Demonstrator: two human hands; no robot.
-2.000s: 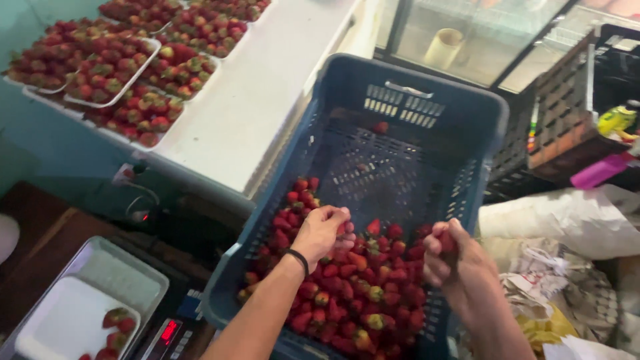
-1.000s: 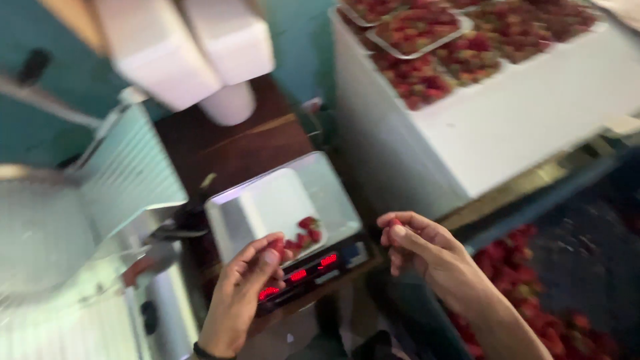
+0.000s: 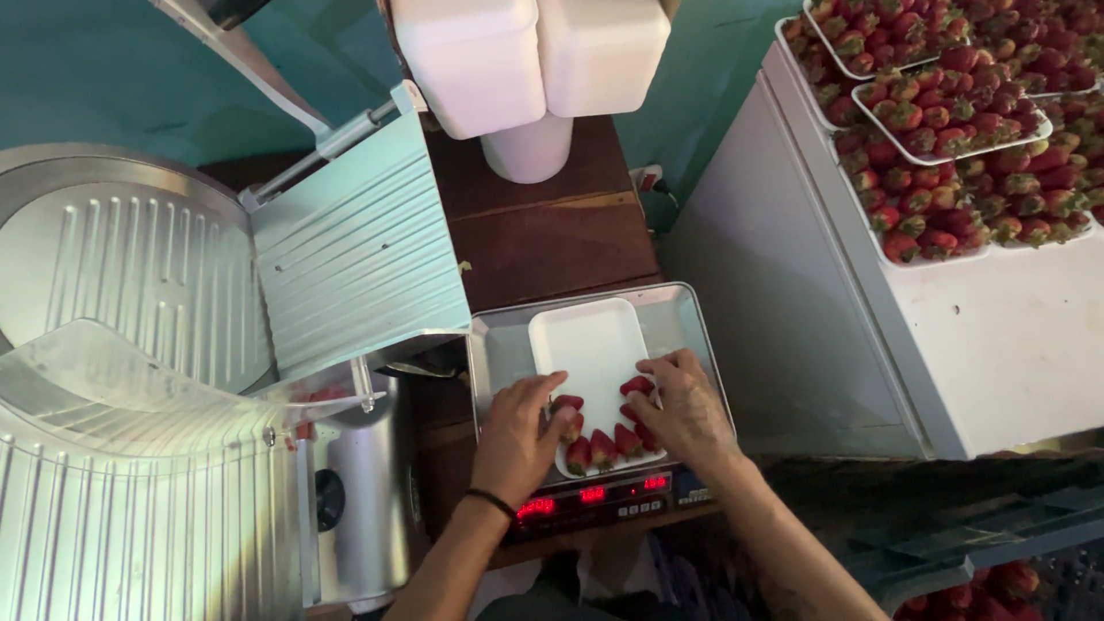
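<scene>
A white foam tray [image 3: 589, 345] lies on the metal pan [image 3: 503, 345] of a digital scale with a lit red display. Several strawberries [image 3: 603, 448] line its near end and sides. At the tray's left edge, my left hand [image 3: 520, 435] has its thumb and fingers around a strawberry [image 3: 567, 404]. My right hand [image 3: 686, 410] is at the right edge, fingertips on a strawberry [image 3: 636, 385] there. A black band circles my left wrist.
A metal slicer [image 3: 345, 259] stands at the left. Stacked white foam trays [image 3: 470, 65] are behind the scale. Filled strawberry trays [image 3: 949, 159] sit on a white chest [image 3: 1018, 345] at right. A crate with strawberries [image 3: 970, 595] is at lower right.
The view has swung left from the crate to the scale. Both hands have moved from the crate to the foam tray, which now holds more strawberries along its edges.
</scene>
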